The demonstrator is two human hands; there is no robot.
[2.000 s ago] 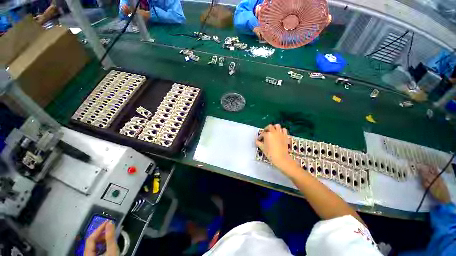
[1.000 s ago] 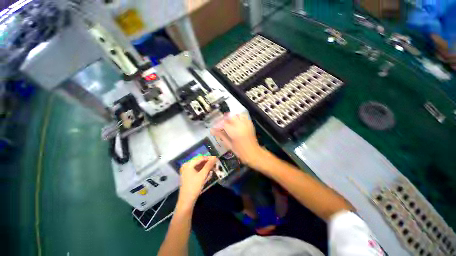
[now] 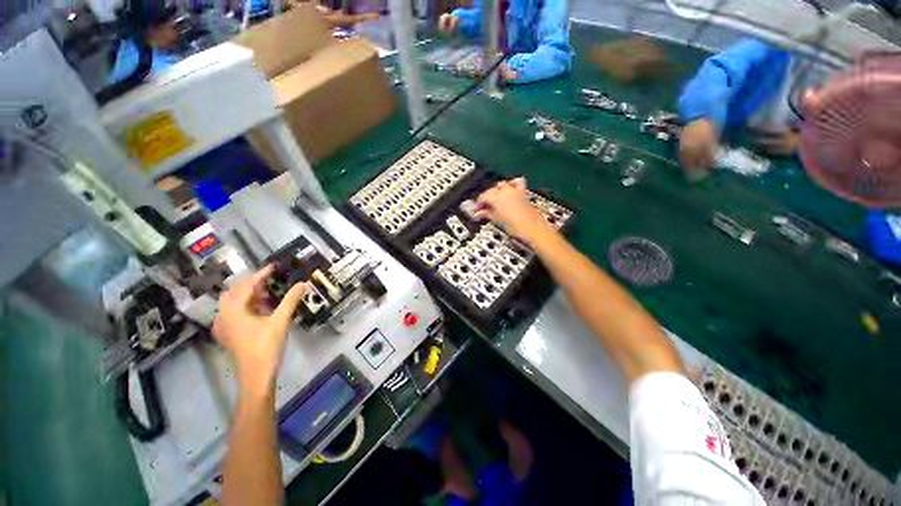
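Observation:
My left hand point(image 3: 255, 321) is at the dark fixture point(image 3: 296, 259) on the machine's right slide. Its thumb and forefinger are apart, beside a small cream-and-metal assembly point(image 3: 316, 299) in the fixture; whether they grip anything is unclear. My right hand point(image 3: 509, 206) is over the black parts tray point(image 3: 400, 249), its fingertips closed on a small assembly point(image 3: 470, 209) above the tray's middle. Rows of cream assemblies point(image 3: 484, 267) fill much of both compartments. One loose assembly point(image 3: 456, 227) lies tilted near the right hand.
The machine has a left fixture point(image 3: 150, 324), a cable chain point(image 3: 138, 410), a screen point(image 3: 318, 405) and a red button point(image 3: 410, 319). More part rows point(image 3: 780, 435) lie on a white sheet. A cardboard box point(image 3: 336, 99), a pink fan point(image 3: 858, 133) and people in blue sleeves point(image 3: 726, 84) are across the bench.
The view has swung back towards the bench. My left hand has moved from near the screen to the right fixture. My right hand has moved from the machine's edge to the tray.

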